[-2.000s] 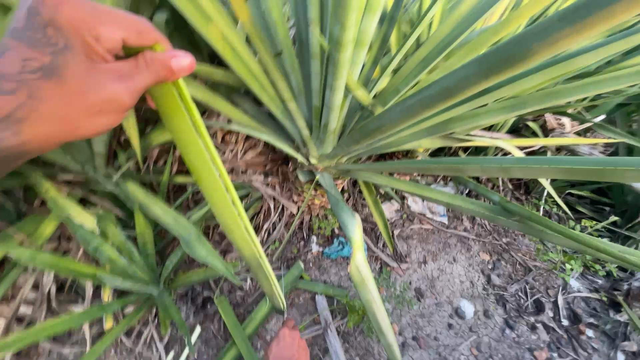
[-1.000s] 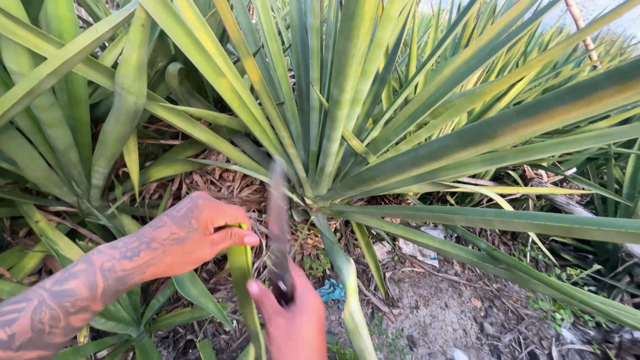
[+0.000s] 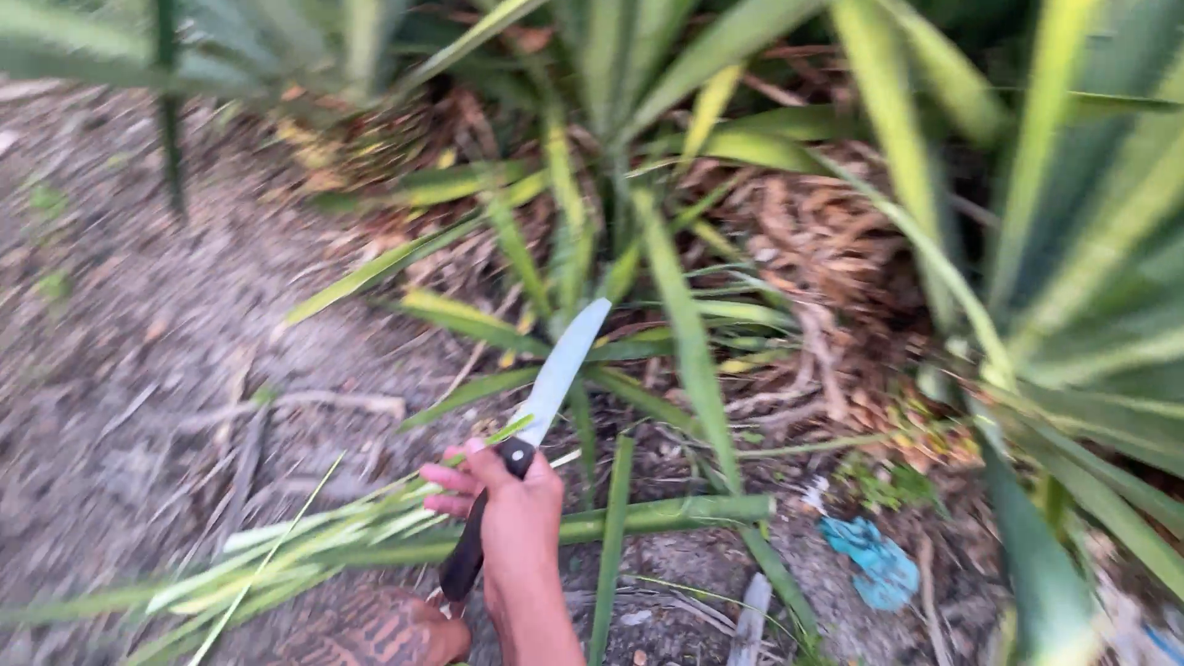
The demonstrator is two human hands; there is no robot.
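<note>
My right hand holds a knife by its dark handle, the pale blade pointing up and away; a thin green strip lies across the thumb at the base of the blade. My left hand, tattooed, is low in the view beside the handle's end, its fingers mostly hidden. Cut leaf strips lie in a loose pile on the ground to the left of both hands. A thick cut leaf lies behind my right wrist. Small spiky plants stand around the blade's tip.
A large spiky-leaved plant spreads at the right. Dry brown leaf litter covers the ground beneath the plants. A crumpled blue scrap and a piece of wood lie at the lower right. Bare soil shows at the left.
The view has swung left and down. The leaf my left hand held up earlier is no longer seen raised. The knife is still in my right hand, and the pile of strips has come into view.
</note>
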